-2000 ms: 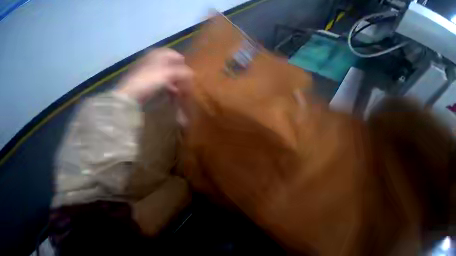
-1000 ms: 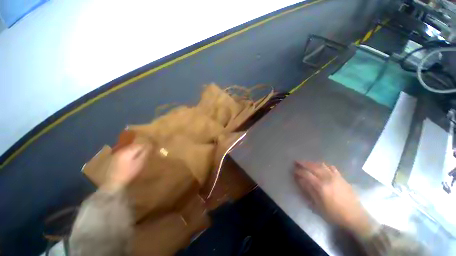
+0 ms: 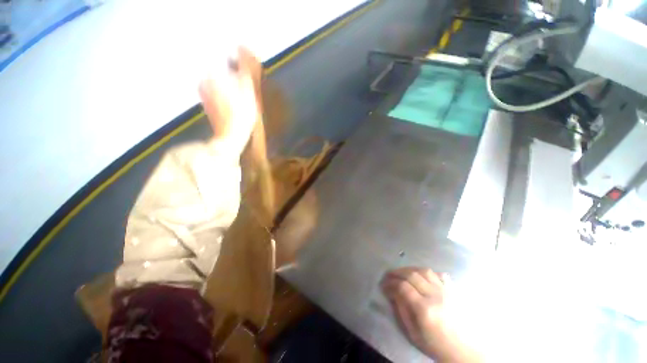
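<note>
My left hand [image 3: 230,96], blurred, is raised over the walkway side and grips an upper edge of a brown bag or panel. Brown bag material [image 3: 245,273] hangs below it beside the table's left edge, partly behind my sleeve; thin loops show near the table edge. My right hand [image 3: 413,301] rests on the grey metal table top, fingers curled, with nothing seen in it; its wrist fades into glare.
The grey table top [image 3: 369,184] has its edge beside the brown pieces. A teal cloth [image 3: 440,99] lies at the back. White strips [image 3: 486,181] and the sewing machine [image 3: 621,49] with a pale hose stand right. A yellow-lined walkway runs left.
My left hand has risen and moved right, lifting brown material from the pile. My right hand stays on the table, now lower in view. The camera has turned, bringing the machine further in.
</note>
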